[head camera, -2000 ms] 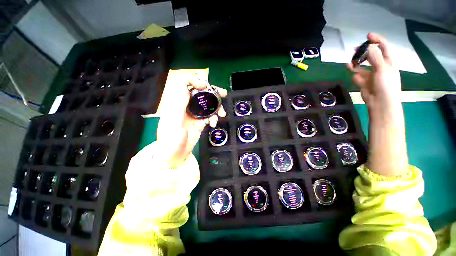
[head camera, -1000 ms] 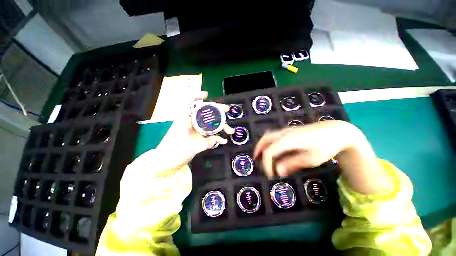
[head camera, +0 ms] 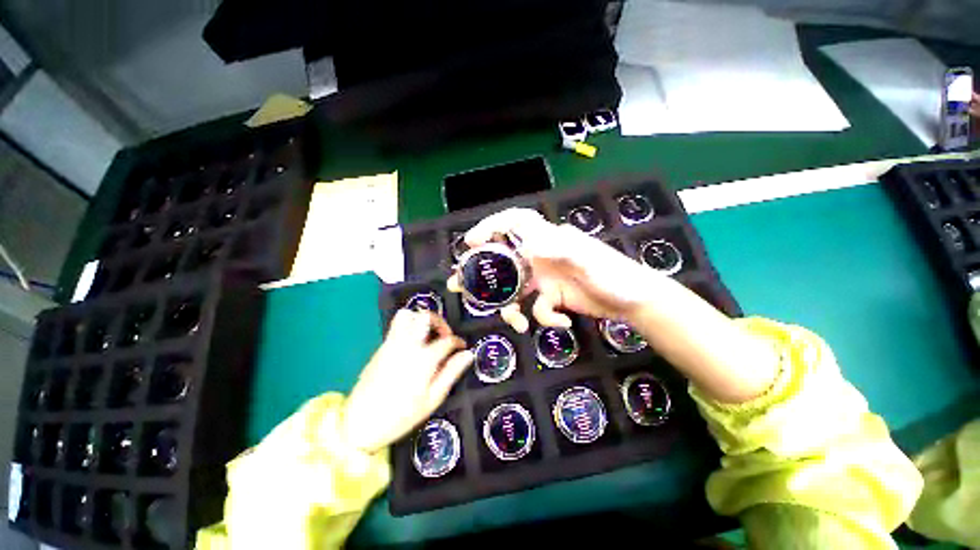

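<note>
A black foam tray (head camera: 478, 489) holds several round smartwatches with lit faces and coloured text. My right hand (head camera: 564, 263) reaches over the tray and holds one smartwatch (head camera: 491, 277) above it, its lit face upward. My left hand (head camera: 403, 376) is low over the tray's left column, fingers bent near another watch (head camera: 422, 304) that is partly covered. I cannot tell whether the fingers grip it. My right hand and its watch hide part of the upper rows.
Dark side trays (head camera: 210, 430) stand at left, a yellow paper sheet (head camera: 346, 220) and black phone (head camera: 498, 185) behind. White-and-blue items (head camera: 586, 127) and white papers (head camera: 720, 75) lie at the back. Another person's hand (head camera: 976, 113) holds a phone (head camera: 955, 107) at right.
My left hand has lowered from its raised watch to the tray's left column. My right hand has moved left and holds a watch up. The view has shifted, showing more at the right.
</note>
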